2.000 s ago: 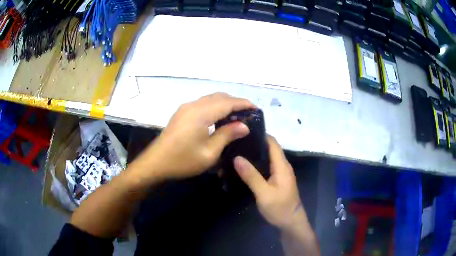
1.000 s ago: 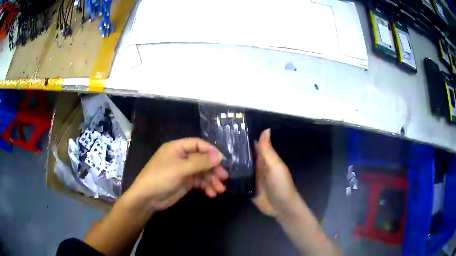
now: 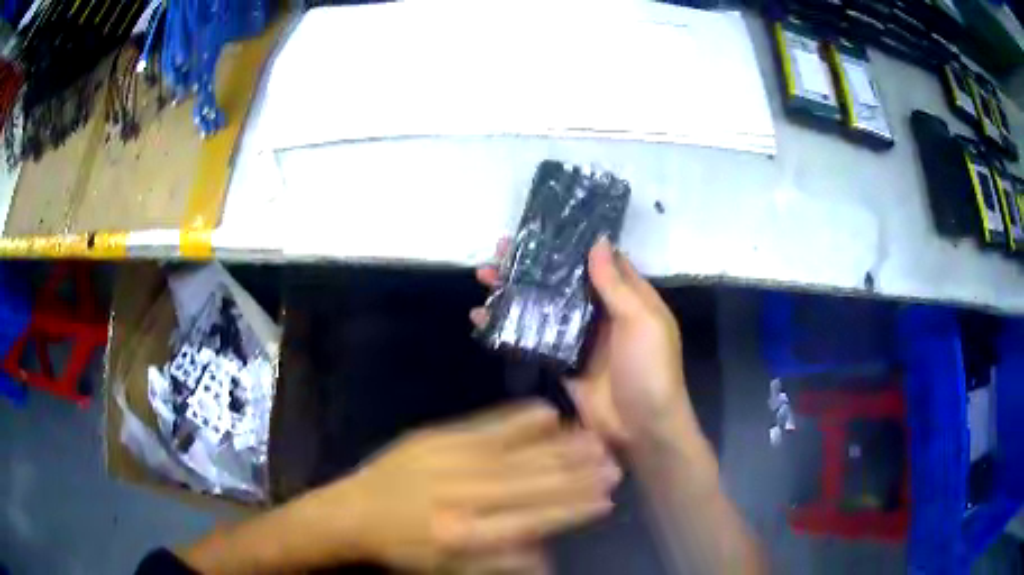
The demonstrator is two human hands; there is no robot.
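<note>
A glossy black phone-shaped unit (image 3: 561,253) with pale streaks, perhaps reflections or a clear film, is held at the bench edge, its top end over the bench. My right hand (image 3: 634,348) grips it from the right, thumb along the right side and fingertips showing at its left edge. My left hand (image 3: 483,483) is blurred, just below the unit's lower end, fingers pointing right. A small dark strip shows between the hands; I cannot tell what it is or whether the left hand holds anything.
White paper (image 3: 517,79) lies on the pale bench (image 3: 741,242). Open yellow-edged units (image 3: 862,96) and a black housing (image 3: 943,174) are at right. Blue cables (image 3: 208,56) lie on cardboard (image 3: 146,169) at left. A scrap carton (image 3: 129,371) and red stools (image 3: 853,461) are below.
The unit has moved up to the bench edge, still in my right hand. My left hand has moved from beside the unit down to its lower end. The view has shifted slightly.
</note>
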